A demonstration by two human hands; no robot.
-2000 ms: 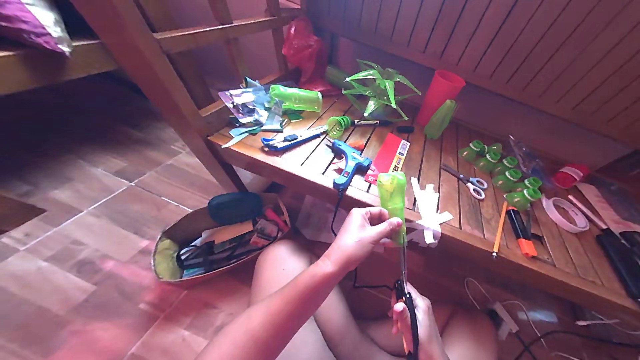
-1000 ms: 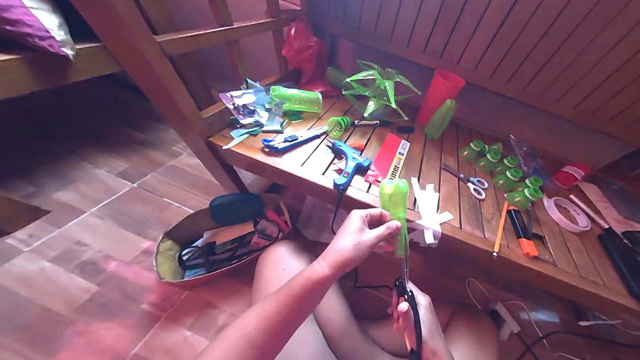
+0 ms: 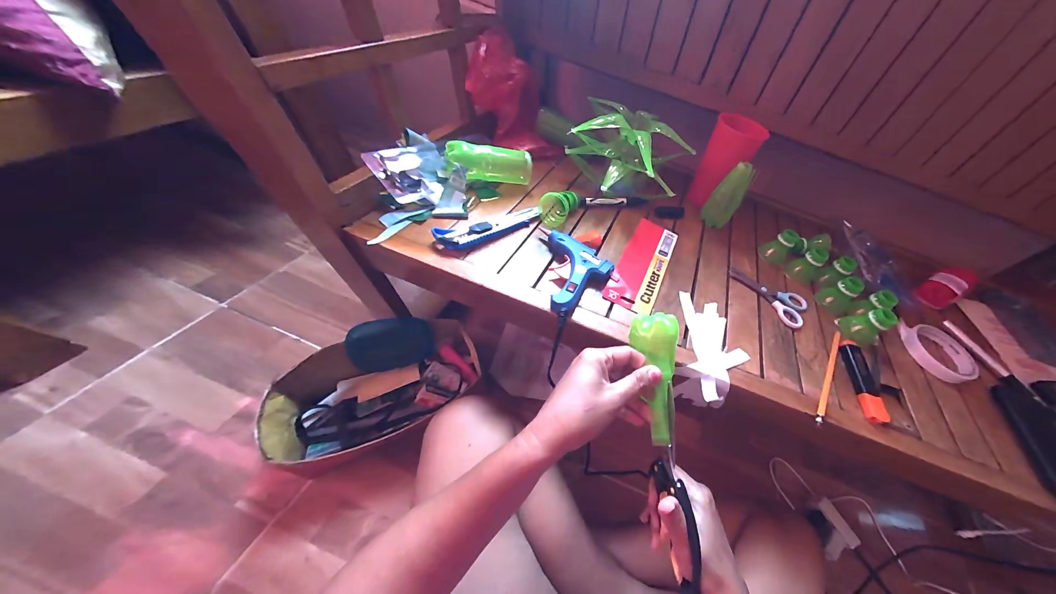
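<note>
My left hand (image 3: 590, 394) pinches a piece of green plastic bottle (image 3: 654, 340), its lobed end up and a narrow strip hanging below the fingers. Black-handled scissors with orange inside the grips (image 3: 676, 516) are in my right hand (image 3: 701, 528), blades pointing up along the right edge of that strip. Just beyond, on the slatted wooden bench (image 3: 751, 330), lie white strips (image 3: 709, 342). A blue glue gun (image 3: 577, 268) rests beside a red and yellow cutter package (image 3: 643, 268). Farther back stands a cut green plastic star shape (image 3: 627, 144).
Green bottle necks (image 3: 841, 289), small scissors (image 3: 775, 299), a pencil (image 3: 828, 375), a marker (image 3: 862, 384) and a tape roll (image 3: 939, 351) lie at the right. A blue cutter knife (image 3: 487, 229) and green bottle (image 3: 488, 162) are at the left. A filled bag (image 3: 285, 412) stands on the floor.
The green plastic piece has turned slightly in my left hand since the earliest frame. Both hands stay at nearly the same place.
</note>
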